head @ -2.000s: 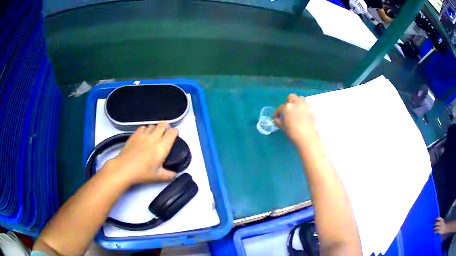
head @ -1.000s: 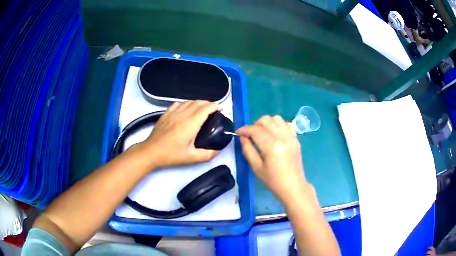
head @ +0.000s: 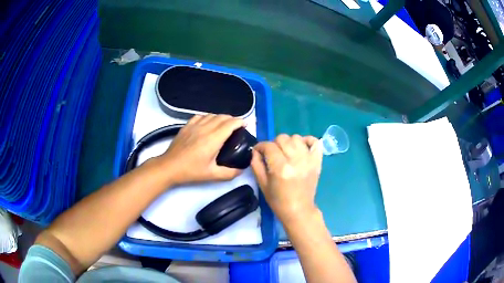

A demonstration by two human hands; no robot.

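Note:
Black over-ear headphones point(head: 148, 145) lie in a blue tray point(head: 269, 110) on a white liner. My left hand point(head: 203, 148) holds the upper earcup point(head: 236, 149), its smooth shell turned to the right. The lower earcup point(head: 227, 210) rests on the liner. My right hand point(head: 288, 168) pinches a thin pale stick point(head: 251, 148) against the upper earcup; most of the stick is hidden by the fingers. A small clear plastic cup point(head: 335, 140) stands on the green bench, right of my right hand. A black oval speaker with a silver-grey rim point(head: 205, 91) lies above the headphones in the tray.
Stacked dark blue trays point(head: 47, 110) rise at the left. White separator sheets point(head: 423, 193) lie at the right over a blue bin point(head: 453, 262). A green post point(head: 458, 85) crosses the upper right. Part of another blue tray point(head: 273, 268) shows below the bench edge.
My right hand has gone from the clear cup to the upper earcup, bringing the stick to its shell. Since a second ago its fingers have moved slightly closer to the earcup. My left hand still holds it.

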